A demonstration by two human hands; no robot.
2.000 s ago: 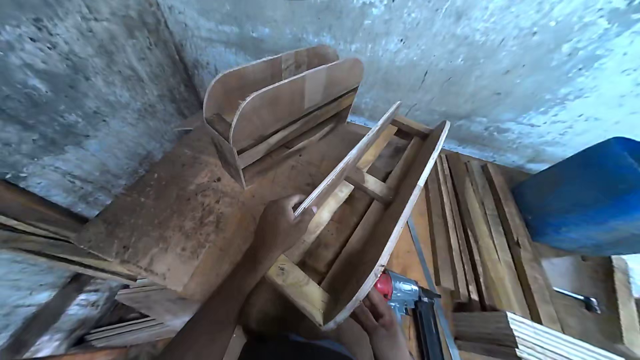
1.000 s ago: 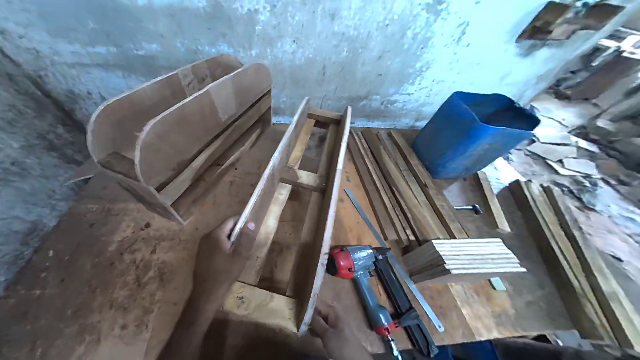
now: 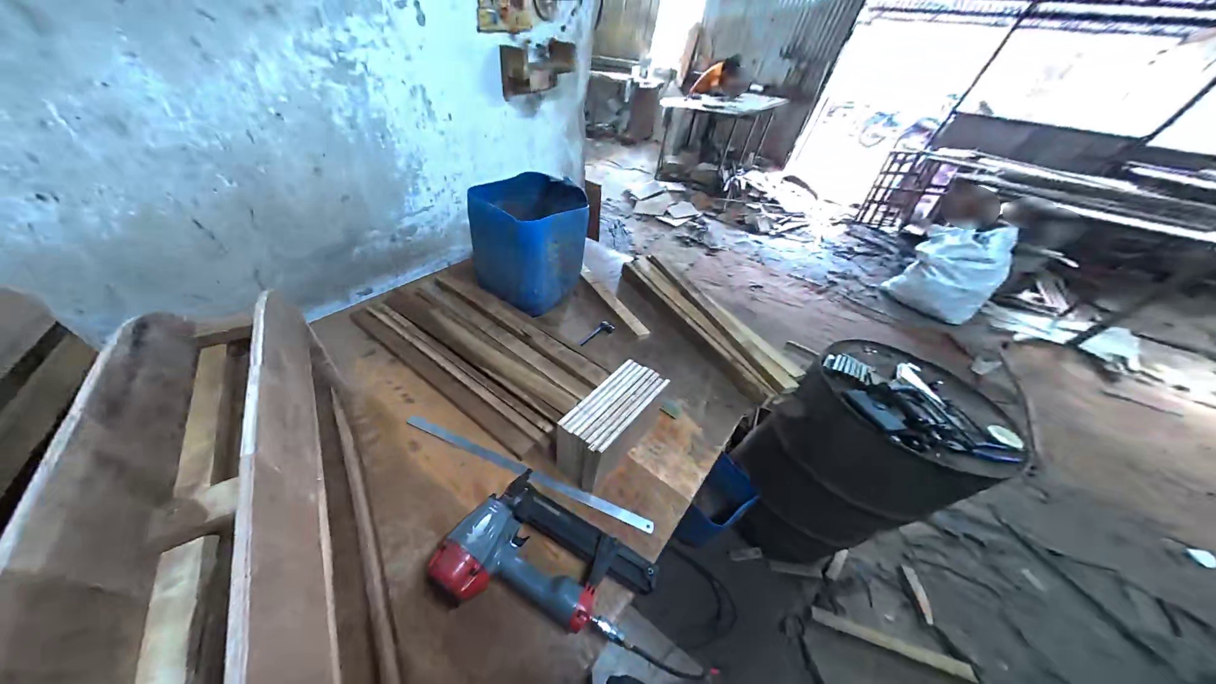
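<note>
Neither of my hands shows in the head view at this moment. A wooden frame with plywood sides and crosspieces (image 3: 285,494) fills the lower left. Part of another plywood piece (image 3: 28,380) is cut off at the left edge. A red and grey pneumatic nail gun (image 3: 532,560) lies on the wooden table, its air hose attached. Behind it lies a steel ruler (image 3: 532,472). A stack of small plywood pieces (image 3: 613,418) stands beyond the ruler, beside several wooden strips (image 3: 484,351).
A blue plastic container (image 3: 528,242) stands at the table's back, near a small hammer-like tool (image 3: 598,332). More strips (image 3: 708,328) lie rightward. A dark drum (image 3: 855,456) holds tools. A person (image 3: 714,78) is at a far table; a white sack (image 3: 955,271) sits on the floor.
The view has swung far to the right. Both hands, earlier on the wooden frame, are out of sight. Two seconds ago the right hand was by the nail gun, which now lies apart.
</note>
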